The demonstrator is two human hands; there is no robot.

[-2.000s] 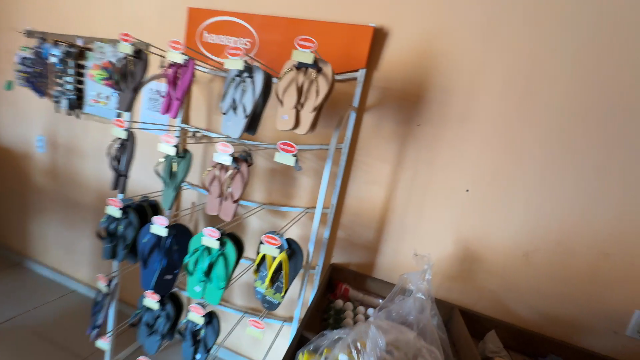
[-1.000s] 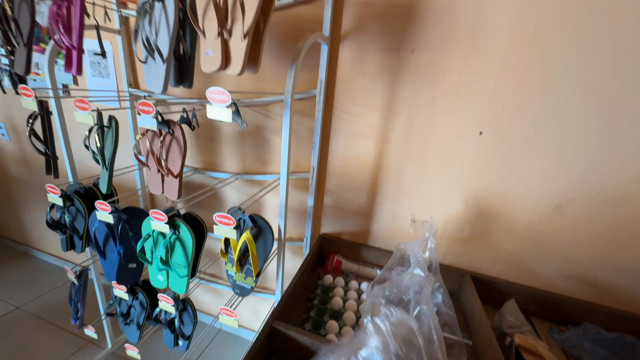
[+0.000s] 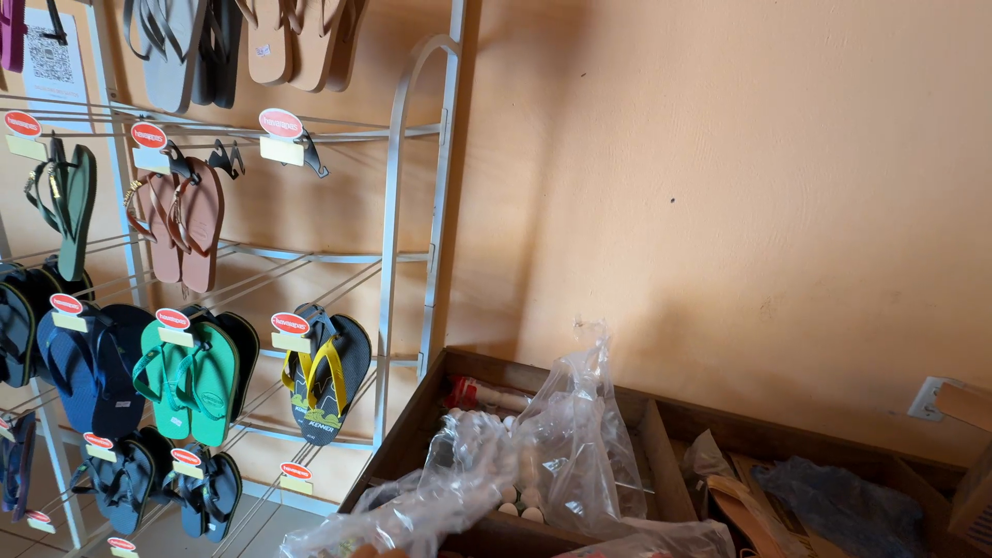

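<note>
Neither my left hand nor my right hand can be made out. At the lower middle, crumpled clear plastic bags [image 3: 573, 434] lie over and in a wooden bin [image 3: 666, 465]. White and light eggs [image 3: 532, 514] show beneath the plastic. A red-and-clear package [image 3: 488, 394] lies at the back of the same compartment. Small brownish rounded shapes at the bottom edge, by the plastic, are too cut off to identify. On the left, a metal display rack [image 3: 389, 256] holds flip-flops, among them a green pair [image 3: 213, 380], a black-and-yellow pair [image 3: 329, 380] and a pink pair [image 3: 198, 225].
The bin's right compartment holds a bluish plastic bag [image 3: 841, 496] and paper or cardboard pieces. A cardboard box [image 3: 973, 504] stands at the right edge. A wall socket [image 3: 926, 399] is above the bin on the orange wall [image 3: 697, 194]. Rack rods with tags stick out at left.
The view has moved closer to the rack and bin and turned downward. The rack's orange header, seen in the earliest frame, is out of view now.
</note>
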